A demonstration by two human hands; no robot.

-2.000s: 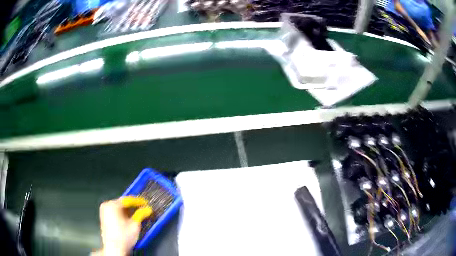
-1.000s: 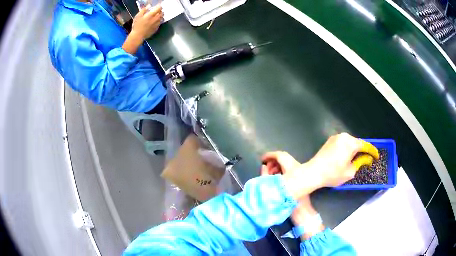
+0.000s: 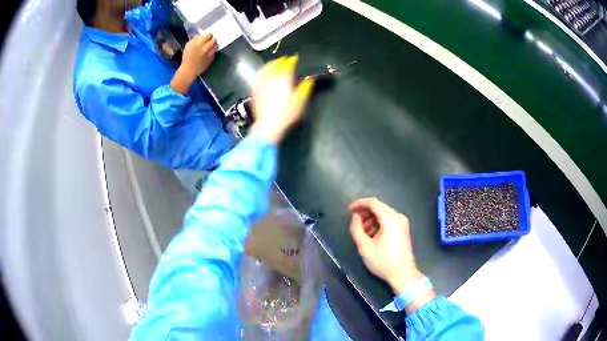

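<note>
My left hand (image 3: 278,96), blurred, has yellow finger cots and lies over the middle of the black electric screwdriver (image 3: 325,75) at the upper left of the bench. The screwdriver's thin bit points right; its rear shows by the bench edge. The hand hides the grip, so I cannot tell if it is closed on it. My right hand (image 3: 386,243), bare, is curled above the bench left of the blue screw bin (image 3: 484,238). Its fingertips are turned in, and I cannot see whether they hold anything. The bin holds many tiny screws.
White work mat (image 3: 532,280) at lower right, touching the bin's corner. A person in a blue smock (image 3: 143,100) sits at upper left beside a white housing (image 3: 266,30). A clear bag with a brown label (image 3: 276,250) hangs at the bench edge. Green conveyor (image 3: 512,60) runs behind a pale rail.
My left hand has left the screw bin and moved far to the upper left, over the screwdriver. My right hand stays in about the same place, now uncovered by the left arm.
</note>
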